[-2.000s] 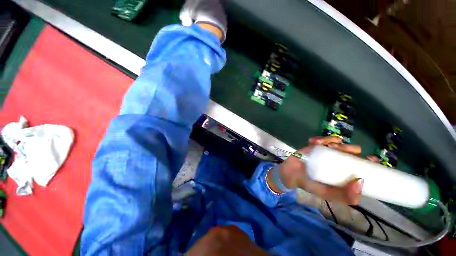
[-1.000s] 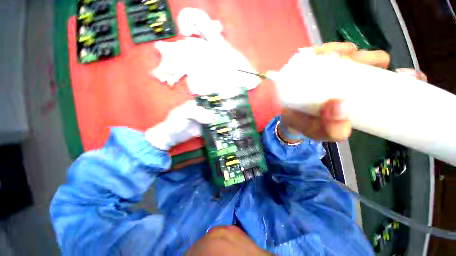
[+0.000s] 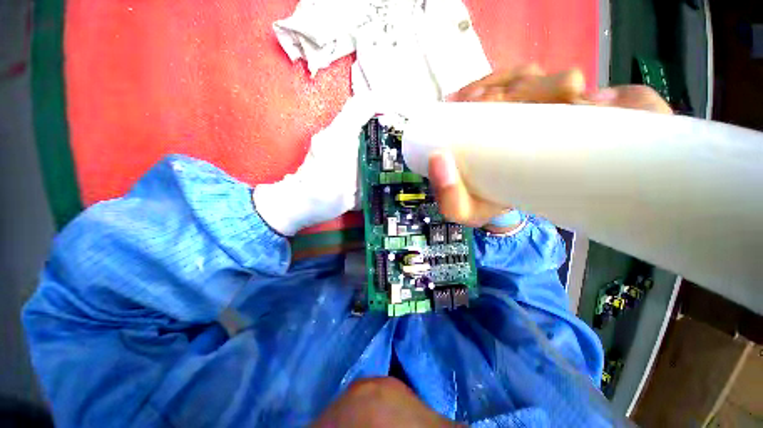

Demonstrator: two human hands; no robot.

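Observation:
A green circuit board (image 3: 418, 251) with three repeated component groups lies lengthwise in front of my chest. My left hand (image 3: 322, 180), in a white glove, holds it by its left edge and far end. My bare right hand (image 3: 481, 180) grips the thick milky-white glue cartridge (image 3: 586, 175), which slants in from the right. The cartridge's front end is over the far end of the board. Its needle tip is hidden, and so is part of the far component group. The cartridge's rear is out of the picture.
A crumpled white cloth (image 3: 397, 50) lies on the red mat (image 3: 192, 100) beyond the board. On the right, the conveyor belt (image 3: 661, 184) carries boards (image 3: 619, 301). Cardboard boxes (image 3: 703, 368) stand beyond its metal edge.
The cartridge's front end has come down over the board's far end. My left hand is now farther up the board's left edge. The view has shifted, and the two boards on the mat are out of sight.

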